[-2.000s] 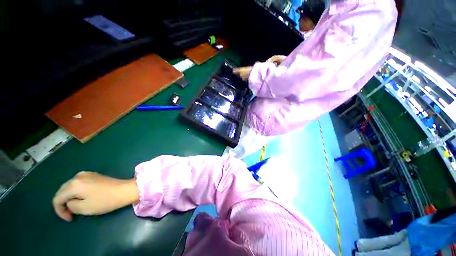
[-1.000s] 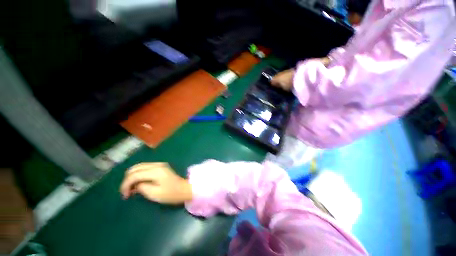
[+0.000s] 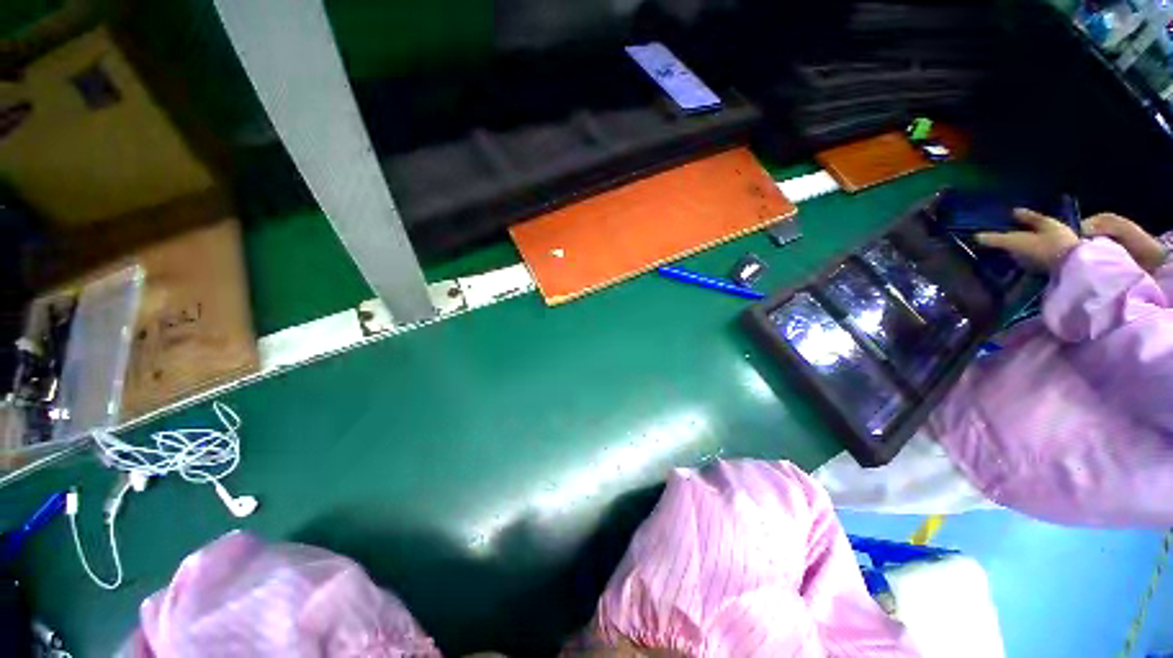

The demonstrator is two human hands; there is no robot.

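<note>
Both my hands are cut off by the bottom edge. Only my pink left sleeve, my pink right sleeve and thin slivers of skin at the edge show. White wired earphones (image 3: 180, 453) lie loosely coiled on the green bench (image 3: 425, 444) at the left, with one earbud apart from the coil. A black phone tray (image 3: 813, 401) lies tilted at the right. Several dark, glossy phones (image 3: 823, 337) sit in its pockets with bright reflections. Another person's hand reaches over its far end, at a dark slab.
A blue pen (image 3: 710, 282) and small pieces (image 3: 747, 269) lie by the orange-brown board (image 3: 656, 221). A grey post (image 3: 337, 161) stands at the back edge. A clear box (image 3: 106, 347) is on brown board at left. Stacked black trays (image 3: 881, 84) are behind. A pink-clad person is at right.
The view has swung left, bringing in the earphones, clear box and post. My right hand, earlier over the bench, has dropped out of the picture. My left sleeve has appeared.
</note>
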